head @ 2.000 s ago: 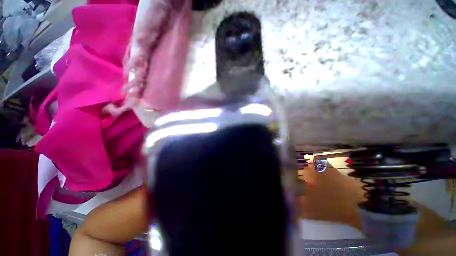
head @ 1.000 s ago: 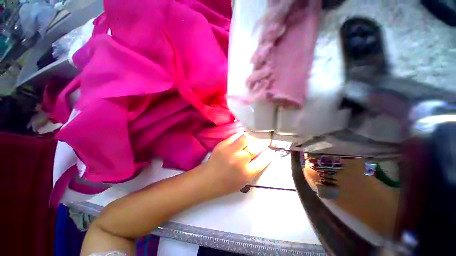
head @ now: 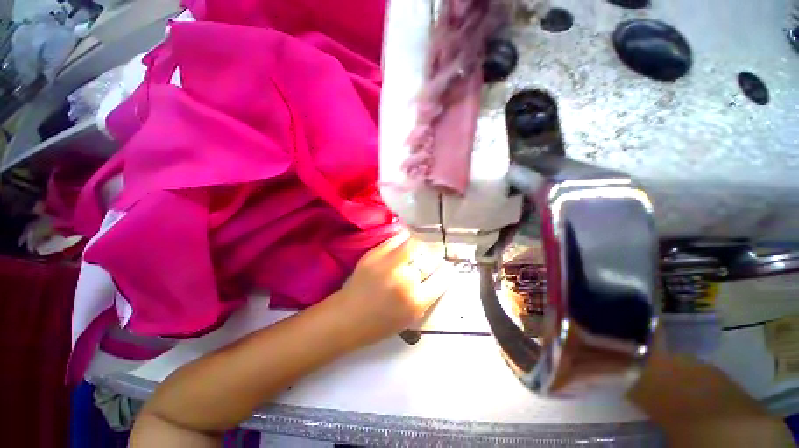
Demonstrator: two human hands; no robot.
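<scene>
Magenta cloth (head: 228, 166) lies heaped left of the needle area, with pale cloth edges (head: 92, 289) at its left side. My left hand (head: 394, 276) reaches in from below, its fingers on the cloth's right edge beside the lit needle area (head: 460, 262). The glare washes out the fingertips. My right arm (head: 701, 394) comes in from the lower right. The chrome guard (head: 604, 271) hides most or all of my right hand, so its grip does not show.
The white machine head (head: 701, 131) fills the upper right. A dusty-pink strip (head: 451, 149) hangs on it. A grey marked strip (head: 350, 424) runs along the front edge. Dark-red cloth (head: 31, 350) is at far left. A small tan tag (head: 782, 341) lies at far right.
The close, blurred guard has shifted and looks smaller, and more of the machine head shows. The left hand came into view and stays by the cloth edge. The view has shifted.
</scene>
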